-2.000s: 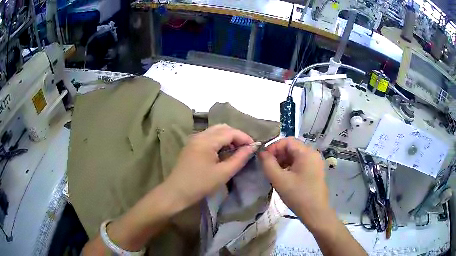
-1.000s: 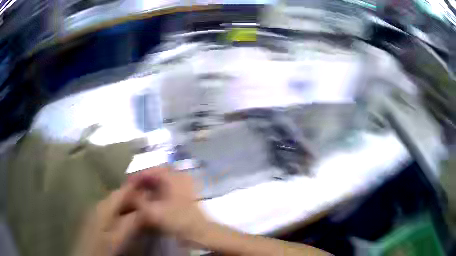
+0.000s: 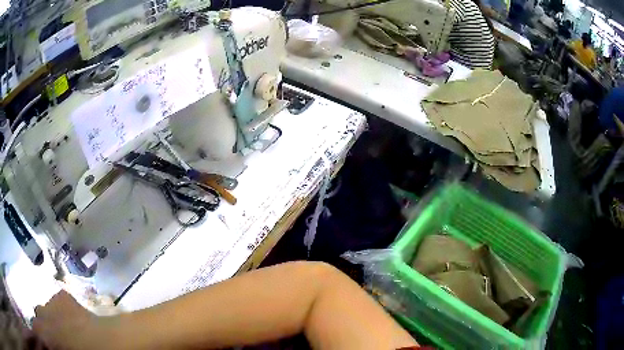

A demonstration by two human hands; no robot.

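Observation:
My right hand [image 3: 60,318] is small and blurred at the lower left edge, below the needle area of the sewing machine [image 3: 48,184]. Its fingers look curled, but what is in them cannot be told. My right forearm crosses the bottom of the view, bent at the elbow. My left hand is out of the picture. A dark patch of material [image 3: 12,331] shows at the left edge beside the hand, too cut off to name. A green plastic basket [image 3: 472,314] with khaki pieces [image 3: 455,273] in it stands at the lower right.
Dark-handled scissors [image 3: 185,198] and an orange-brown handled tool [image 3: 217,186] lie on the machine bed. A note sheet [image 3: 144,102] is stuck on the machine. Khaki pieces [image 3: 489,123] are stacked on the neighbouring table's end. A person in a striped sleeve [image 3: 471,34] sits behind it.
The view has swung far to the right, bringing in the basket and neighbouring table. The khaki garment that both hands were at has largely left the picture, and my left hand has gone out of view.

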